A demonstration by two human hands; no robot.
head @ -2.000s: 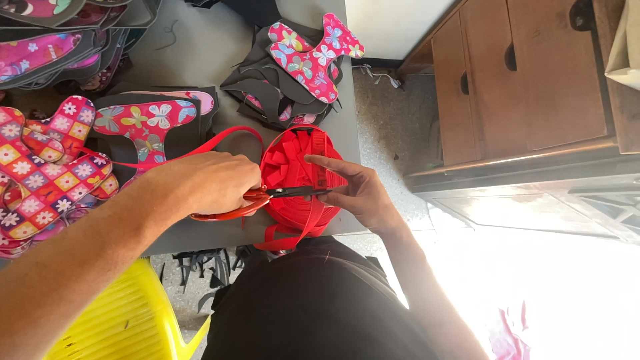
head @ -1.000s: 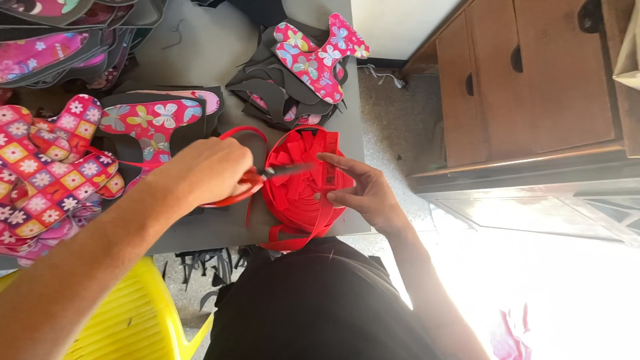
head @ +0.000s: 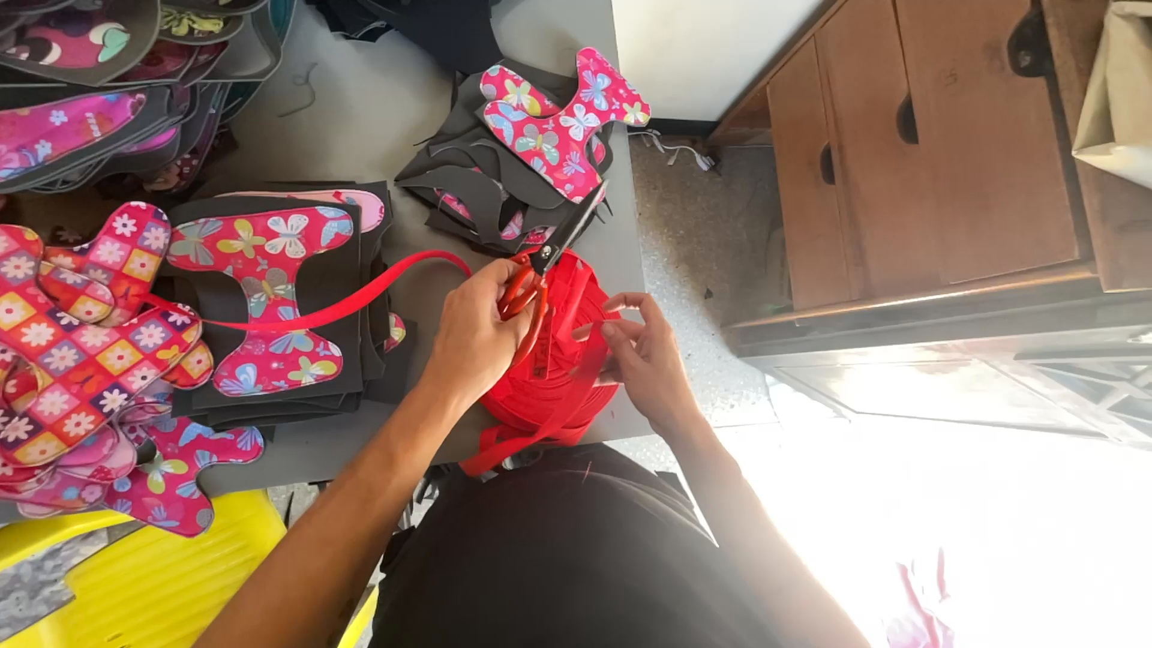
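My left hand holds red-handled scissors, whose dark blades point up and away from me, above a coiled roll of red webbing. My right hand pinches a strip of red webbing between thumb and fingers at the roll's right side. Another length of red strap curves left from near the scissors, across a stack of butterfly-print cut pieces on dark backing. Short red pieces lie on top of the roll, partly hidden by my left hand.
Checkered flower-print pieces lie on the grey table at left. Behind the roll sits a pile with a butterfly-print piece. More cut pieces are stacked at the upper left. A yellow plastic chair and a wooden drawer cabinet flank the table.
The scissors have swung from lying across the roll toward my right hand to pointing up and away. My right hand has shifted its fingers and now pinches a strip at the roll's right side.
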